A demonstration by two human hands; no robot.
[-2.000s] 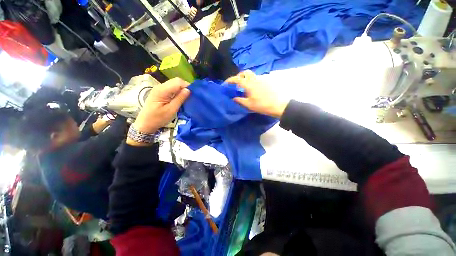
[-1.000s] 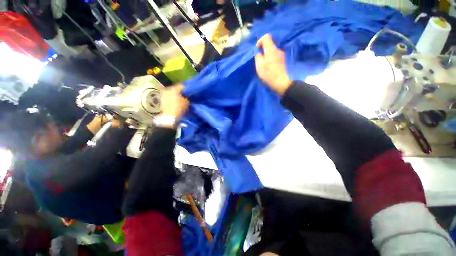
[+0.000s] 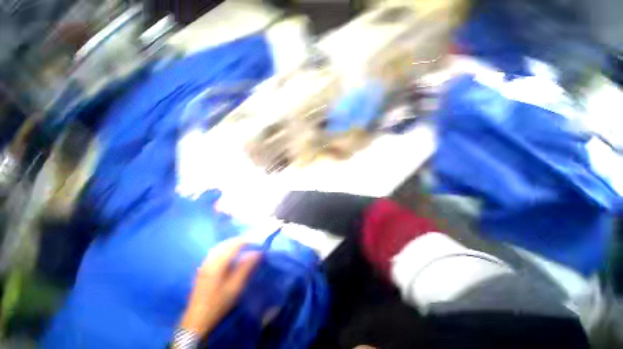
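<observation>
The view is strongly blurred. A large bright blue garment piece (image 3: 136,272) spreads over the lower left. My left hand (image 3: 222,279), with a metal band at the wrist, lies on this cloth; blur hides whether its fingers grip it. My right sleeve reaches in from the lower right to the cloth's upper edge, where my right hand is lost in glare. The cream sewing machine (image 3: 294,129) stands beyond my hands, smeared by blur, with a light blue patch (image 3: 355,105) on it.
More blue cloth (image 3: 526,163) lies to the right of the machine. A blue stretch of cloth (image 3: 177,95) runs up at the upper left. The white table surface (image 3: 410,153) shows between the machine and the right-hand cloth. The left side is dark and smeared.
The view has swung right, so the machine is now near the centre and the neighbouring worker is no longer discernible. My left hand is now low on the cloth, and the cloth lies nearer.
</observation>
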